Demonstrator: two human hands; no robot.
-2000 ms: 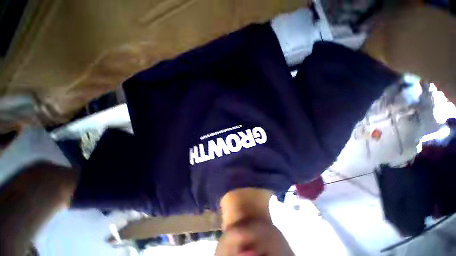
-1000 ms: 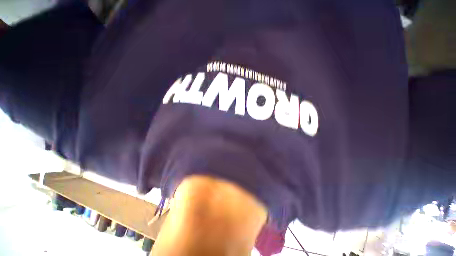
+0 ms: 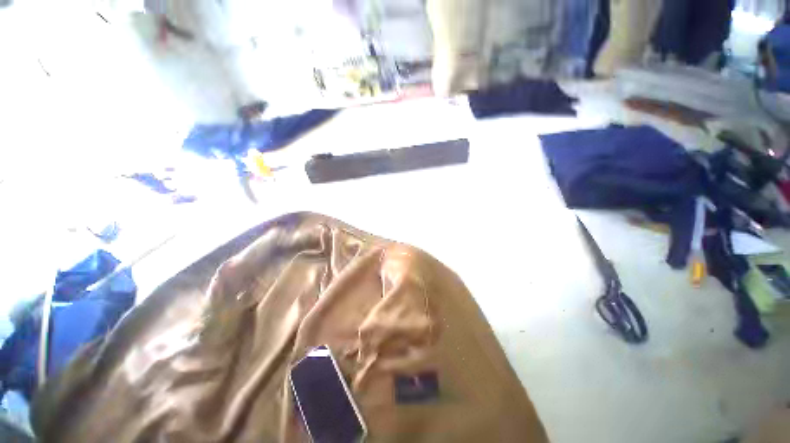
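Note:
A tan-brown jacket (image 3: 468,346) lies inside up in front of me, its shiny lining (image 3: 199,337) wrinkled on the left. A small dark label (image 3: 417,387) sits on the matte cloth near the bottom middle. A smartphone (image 3: 327,400) with a dark screen and pale edges lies on the jacket left of the label. My left hand is not in view. A blurred skin-toned patch at the bottom right corner may be part of my right hand (image 3: 773,430) or arm, cut off by the edge. No needle or thread can be made out.
The jacket lies on a white table (image 3: 520,260). Black-handled shears (image 3: 617,298) lie to its right. A dark bar (image 3: 390,161) lies beyond it. Navy fabric (image 3: 619,164) and scraps are at the right, with blue cloth (image 3: 87,303) at the left.
The view has swung from a person's dark shirt with white lettering and neck to the table and jacket. The phone, label and shears are now visible.

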